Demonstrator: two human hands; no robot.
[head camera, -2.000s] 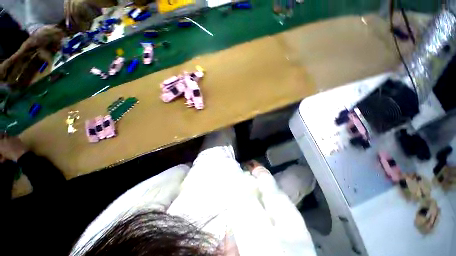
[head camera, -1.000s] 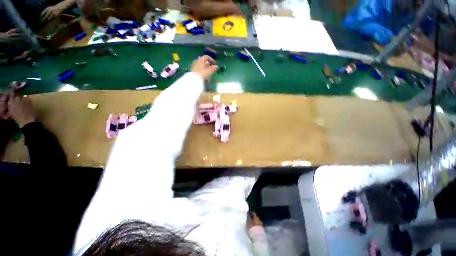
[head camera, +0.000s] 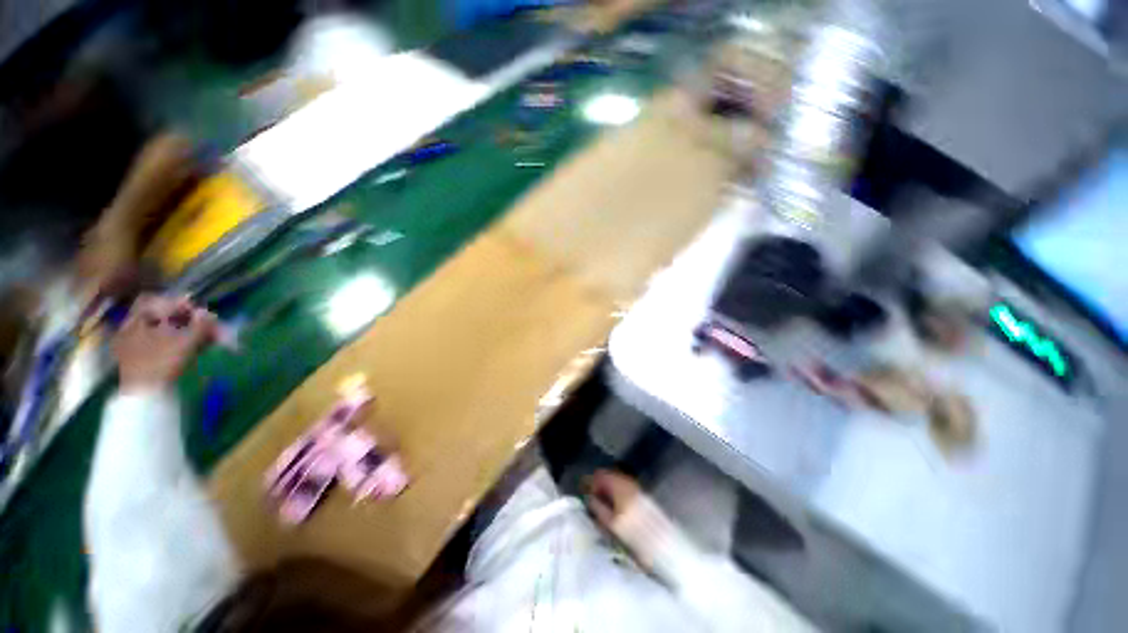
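Observation:
The frame is blurred. My left hand (head camera: 158, 340) is stretched out over the green conveyor belt (head camera: 427, 241), at the left. A small dark and pale spot shows at its fingers; I cannot tell whether it is held. My right hand (head camera: 615, 497) is low beside my lap, between the bench and the white machine table; its fingers are too blurred to read. A small heap of pink toy car bodies (head camera: 332, 464) lies on the brown bench (head camera: 495, 309). Another pink car body (head camera: 732, 343) is beside the black duct inlet (head camera: 769, 278) on the white table.
The silver duct (head camera: 823, 118) comes down over the white table (head camera: 977, 532). Tan car bodies (head camera: 950, 420) lie on that table, near a panel with green lights (head camera: 1029, 340). A pale-blue monitor (head camera: 1089, 247) is at the right. A person's arm (head camera: 130, 204) is across the belt.
The view has swung right, bringing the monitor and green lights in. My left arm is still stretched over the belt and now shows at the far left. My right hand stays low by my lap.

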